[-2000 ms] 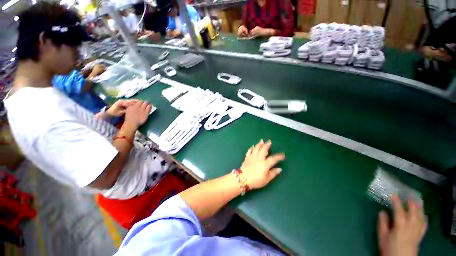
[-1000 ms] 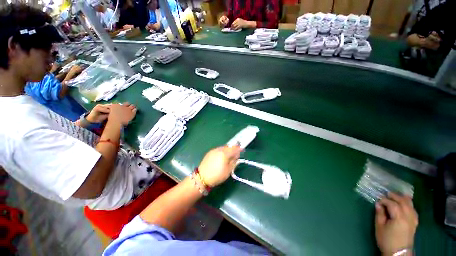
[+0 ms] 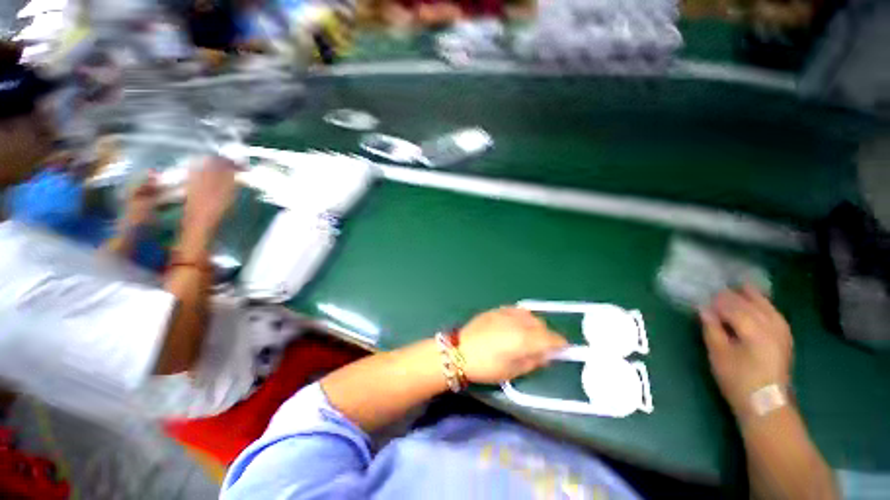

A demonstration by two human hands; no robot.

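Two coiled white charging cables lie side by side on the green bench in front of me, with their round heads (image 3: pixel 610 332) (image 3: pixel 615 383) to the right. My left hand (image 3: pixel 507 344) is closed on the touching inner sides of the loops, near the heads, and hides part of them. My right hand (image 3: pixel 749 337) is at the right, its fingertips at the near edge of a pale, shiny pile of twist ties (image 3: pixel 695 271). Blur hides whether its fingers hold a tie.
Finished cables (image 3: pixel 293 249) are stacked at the left, beside a seated person in a white shirt (image 3: pixel 88 322). Several loops (image 3: pixel 390 147) lie beyond the pale strip (image 3: pixel 546 200). A black device (image 3: pixel 854 278) stands at the right edge. A red stool (image 3: pixel 283 391) is below left.
My left hand has brought the second cable down beside the first and moved right. The two loops now lie together. My right hand stays by the ties. The view has shifted and blurred.
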